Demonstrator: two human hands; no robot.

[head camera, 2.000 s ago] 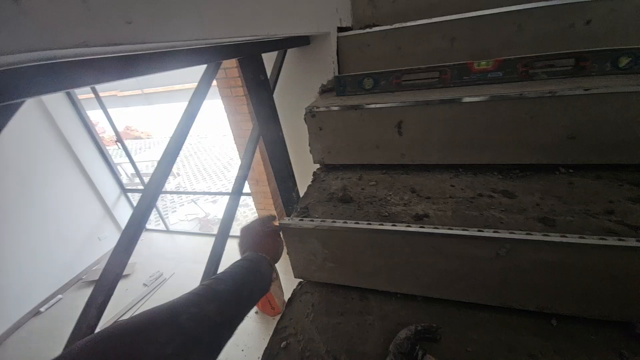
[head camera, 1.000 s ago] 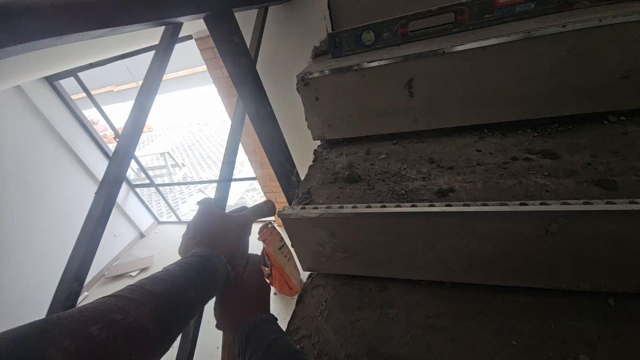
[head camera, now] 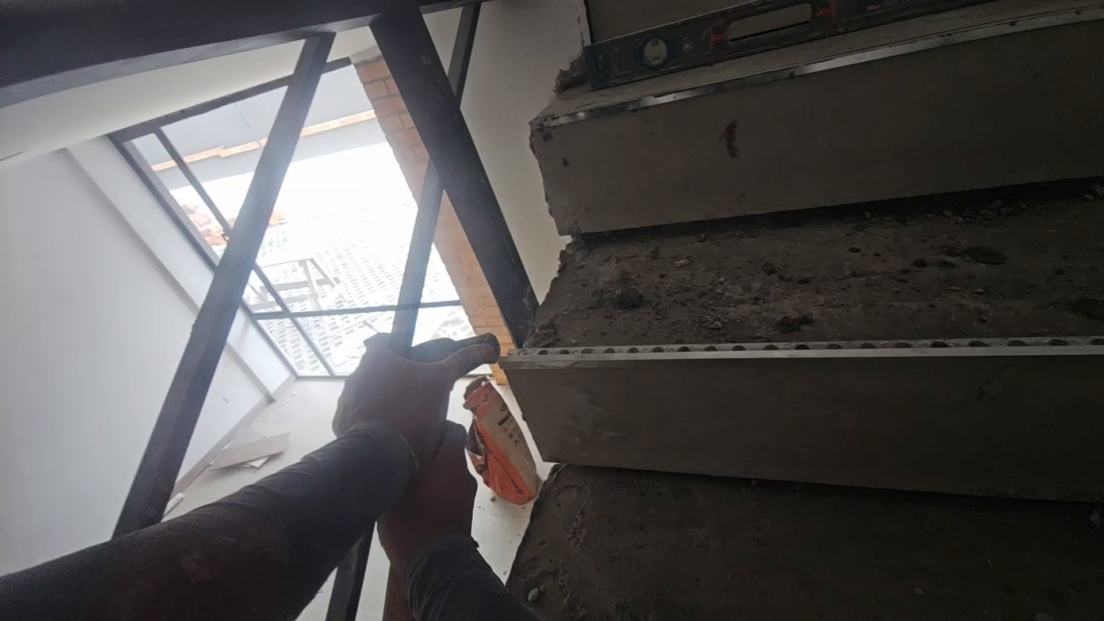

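My left hand is raised beside the left end of a perforated metal edge trim, which runs along the top of a grey stair riser panel. Its thumb and a finger reach toward that end; whether they hold anything is too dark to tell. Just below, my right hand is close against the left hand and wrist, its fingers partly hidden, its grip unclear. Rough concrete with loose crumbs forms the tread behind the trim. A spirit level lies on the step above.
Dark metal bars cross in front of a bright window at the left. An orange and white bag shows beyond the stair's open side, near the pale floor below. Board pieces lie on that floor.
My left hand has moved left from the trim's end, compared with two seconds ago. My right hand has come up beside it by the middle frame. The view has shifted closer to the steps.
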